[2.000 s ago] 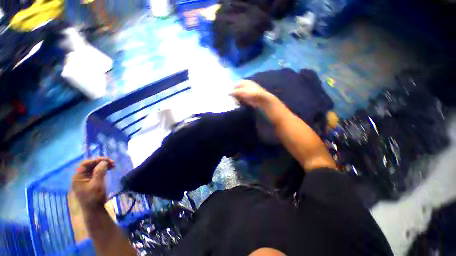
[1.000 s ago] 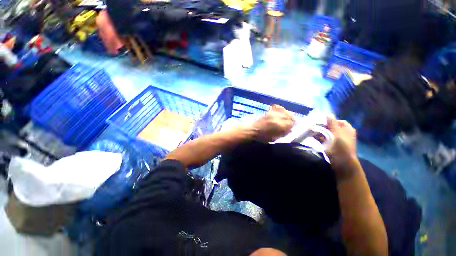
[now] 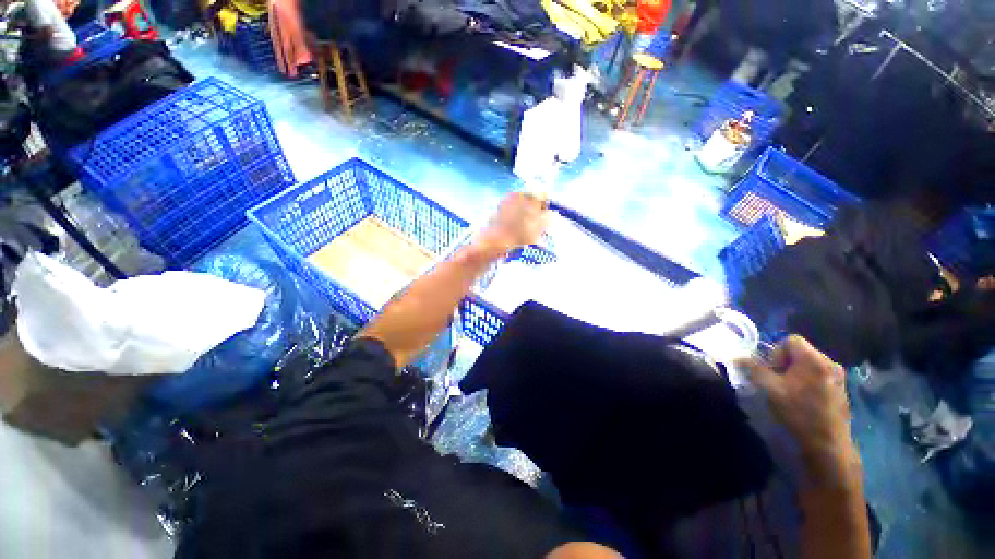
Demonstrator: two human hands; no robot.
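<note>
A dark garment (image 3: 616,409) hangs in front of me below the pale tube (image 3: 698,317), whose round end is at its upper right. My left hand (image 3: 513,224) is raised over the far left part of the dark blue basket (image 3: 622,246), its fingers drawn together; I cannot tell whether it grips thin film. My right hand (image 3: 802,388) is just right of the round end, fingers bent; its grip is unclear. Whitish poly bags (image 3: 573,286) lie in the basket, glaring white.
A blue crate with a tan board (image 3: 376,257) stands left of the basket, more crates (image 3: 180,164) behind it. A white sack (image 3: 142,317) lies over a cardboard box (image 3: 66,393) at left. Dark garments (image 3: 851,284) are heaped at right.
My left hand has moved up and left, away from the tube end. My right hand has moved a little right and down. The garment stays under the tube; the view has shifted slightly.
</note>
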